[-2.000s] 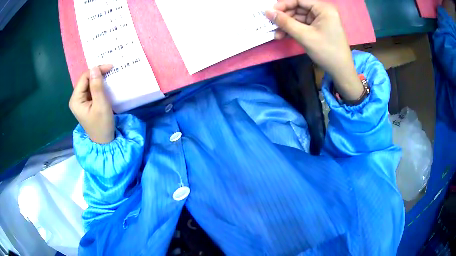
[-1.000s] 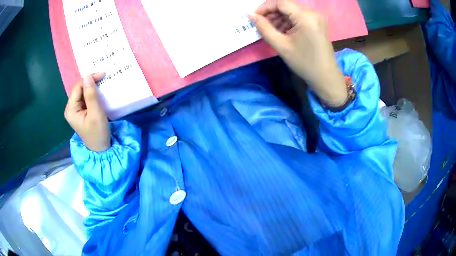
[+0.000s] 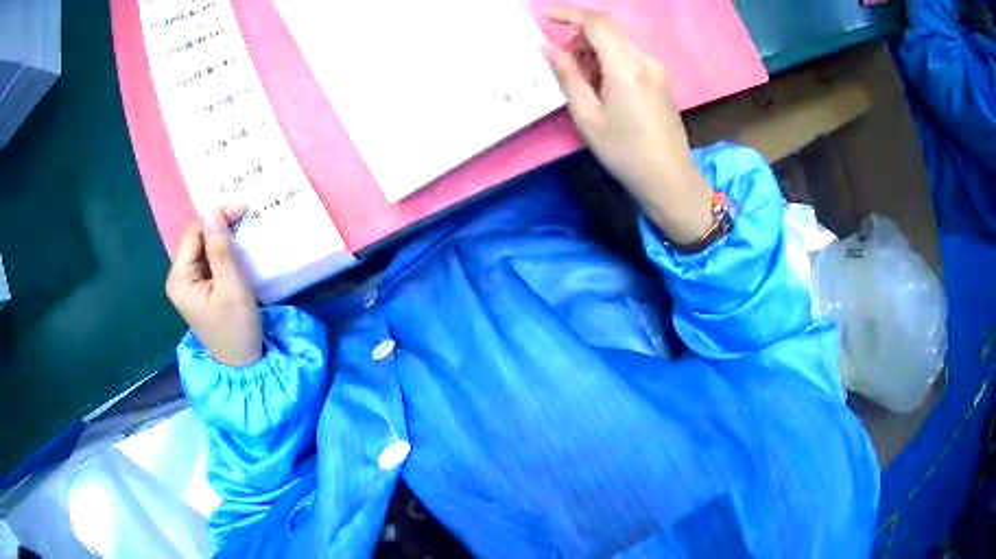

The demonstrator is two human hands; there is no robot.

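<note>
The label strip (image 3: 224, 131), white with repeated rows of black print, runs along the left of the red mat (image 3: 699, 44) to its front edge. My left hand (image 3: 218, 289) pinches the strip's left side near its blank end. A flat white box (image 3: 410, 93) lies tilted on the mat, cut off by the top edge, with faint small print near its front right corner. My right hand (image 3: 628, 126) is at the box's right edge, thumb and index finger apart, other fingers curled. I see nothing in it; contact with the box is unclear.
Stacked boxes (image 3: 27, 60) stand at the upper left on the dark green table (image 3: 76, 240). A translucent liner bag (image 3: 120, 491) is at lower left. Crumpled clear plastic (image 3: 885, 317) lies in the brown space at right. Another person's blue sleeve (image 3: 945, 120) is at far right.
The view has shifted, so the strip and mat sit lower. My right hand has moved from over the box's printed corner to its right edge, its fingers more spread. My left hand stays on the strip.
</note>
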